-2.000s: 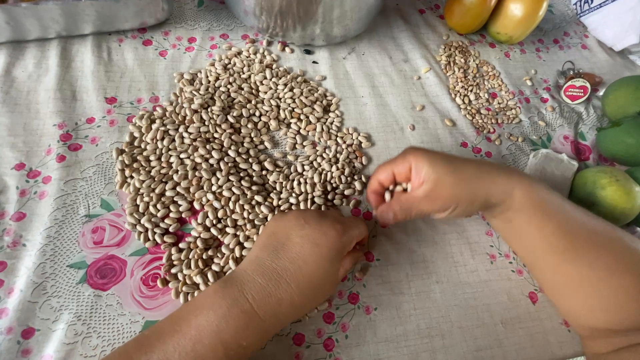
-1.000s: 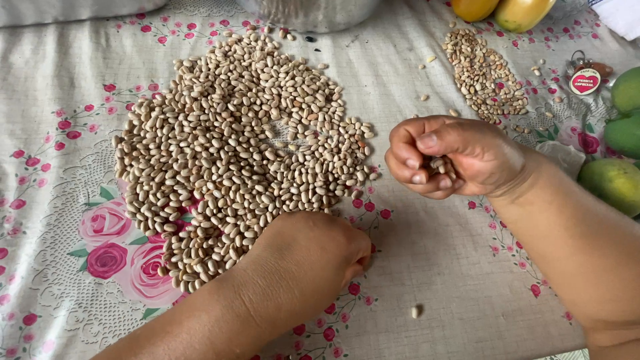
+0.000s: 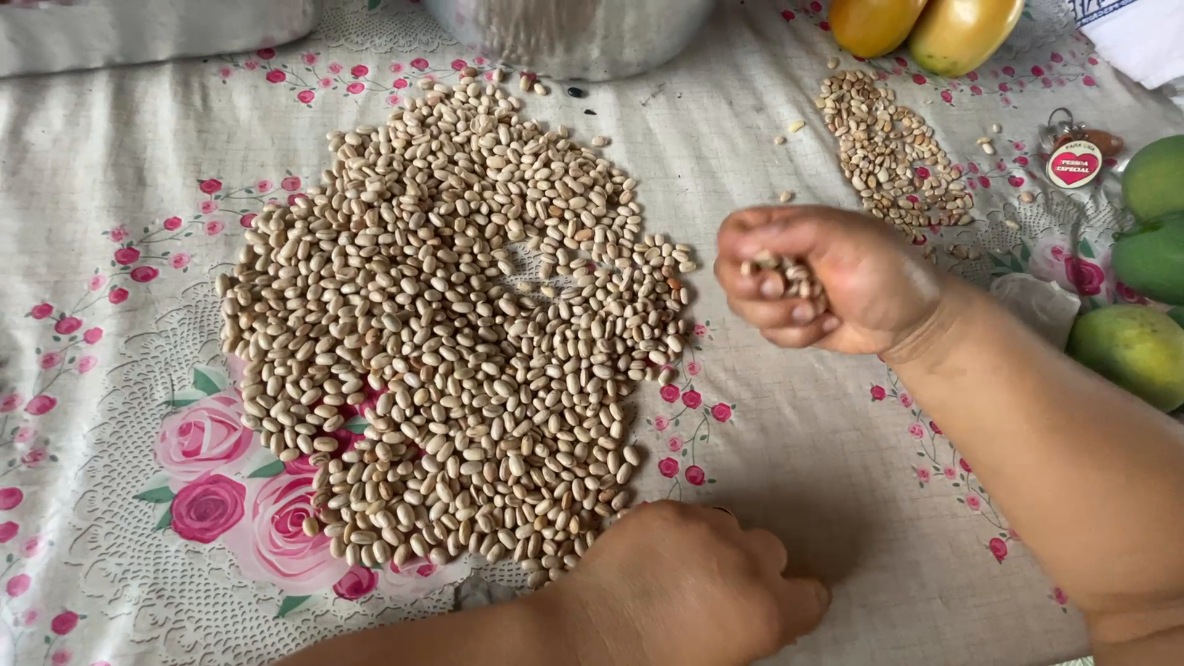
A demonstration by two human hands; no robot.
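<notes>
A wide pile of pale dried beans [image 3: 444,314] lies on the floral tablecloth [image 3: 777,444]. My left hand [image 3: 694,583] is palm down at the pile's lower right edge, its fingers curled and pointing right; its fingertips are hidden, so I cannot tell if it holds a bean. My right hand [image 3: 823,277], palm turned up and fingers curled, holds several beans [image 3: 791,277] to the right of the pile, raised over the cloth. Behind it lies a smaller, browner group of beans [image 3: 879,148].
Metal containers, one flat-sided [image 3: 148,32] and one rounded [image 3: 573,32], stand at the back. Yellow-orange fruits [image 3: 962,32] lie at the back right. Green fruits [image 3: 1133,351], a keychain with a heart [image 3: 1074,165] and a crumpled clear plastic piece [image 3: 1036,301] are at the right.
My right hand has moved away from my left and turned palm up, with beans in it throughout. My left hand has moved down and right, off the pile's lower right part.
</notes>
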